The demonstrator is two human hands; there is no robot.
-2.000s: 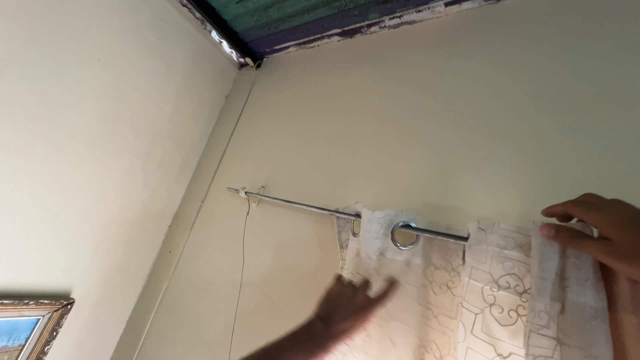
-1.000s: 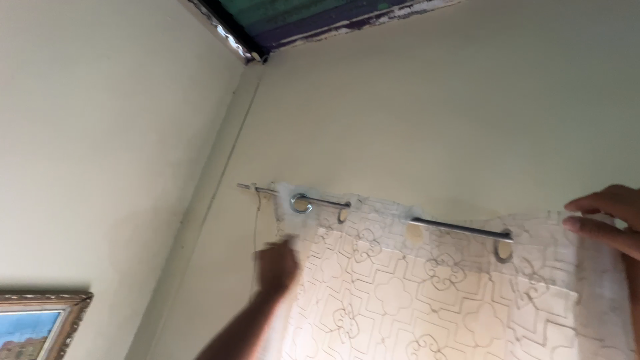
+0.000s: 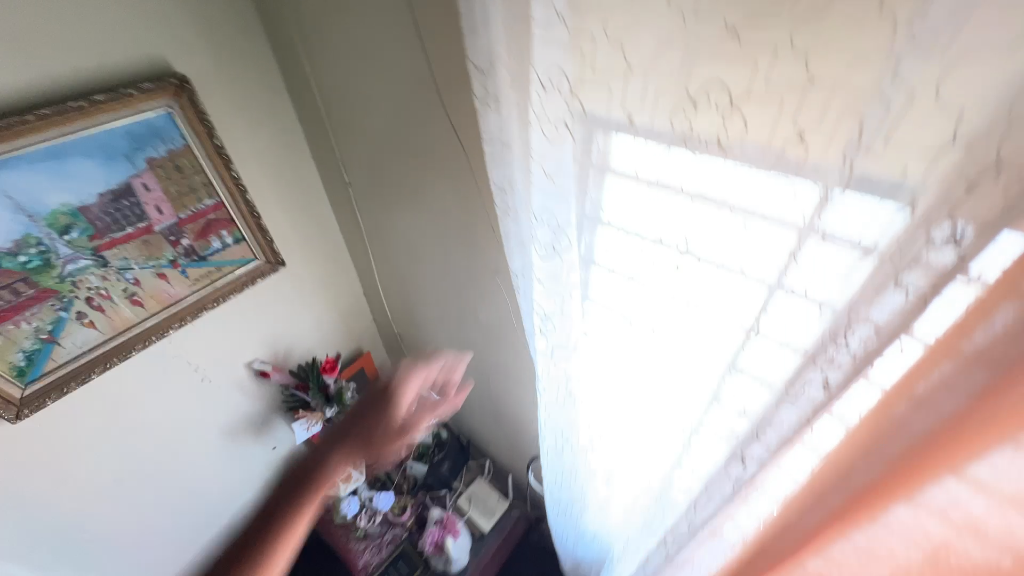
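Observation:
A sheer white patterned curtain (image 3: pixel 552 240) hangs in front of a bright window with bars (image 3: pixel 720 232), filling the right half of the head view. My left hand (image 3: pixel 420 404), blurred, is left of the curtain's edge with its fingers apart, holding nothing and not touching the cloth. A blurred skin-toned shape, seemingly my right arm (image 3: pixel 904 472), crosses the lower right corner; my right hand is out of frame. The curtain rod is out of view.
A gold-framed painting (image 3: pixel 232 180) hangs on the left wall. Below my left hand, a table in the corner holds a cream bag (image 3: pixel 483 502), flowers (image 3: pixel 445 534) and other small items. An arrangement with a red flower (image 3: pixel 330 366) is near the wall. A thin cord (image 3: pixel 350 192) runs down by the corner.
The view has swung down from the rod to the window and corner table. My left hand, earlier at the curtain's left edge near the rod, is now apart from the cloth. My right hand has left view.

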